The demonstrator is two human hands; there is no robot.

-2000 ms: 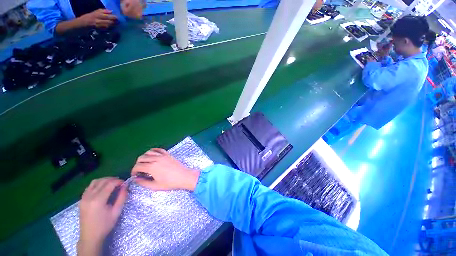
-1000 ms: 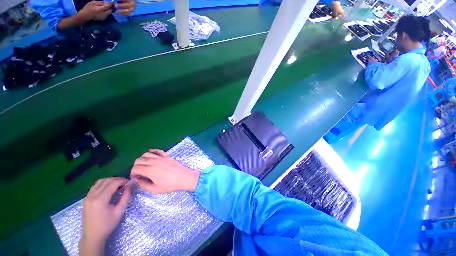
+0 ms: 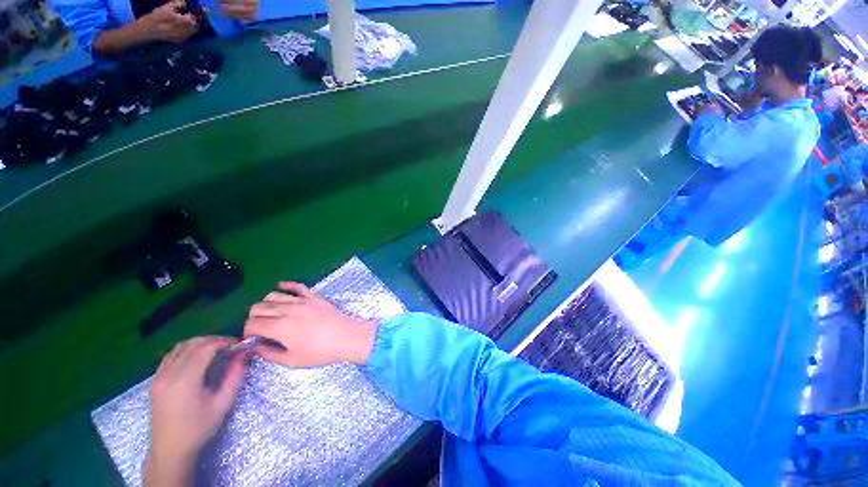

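My left hand [image 3: 193, 392] and my right hand [image 3: 306, 328] meet over the left part of the silver bubble-foil mat [image 3: 314, 418]. Between their fingertips they hold a small dark part [image 3: 226, 361] with a pale edge. It is blurred and mostly hidden by the fingers, so its shape is not clear. Both hands pinch it from opposite sides, a little above the mat.
A black frame assembly [image 3: 190, 271] lies on the green belt beyond my left hand. A black textured panel [image 3: 483, 274] lies right of the mat, by a white post [image 3: 519, 114]. A white bin [image 3: 674, 409] of glossy black parts stands right. Two people work beyond; dark heaps lie far left.
The black frame assembly has shifted right along the belt, closer to the mat. My hands stay in nearly the same place; the dark part between them has tilted slightly.
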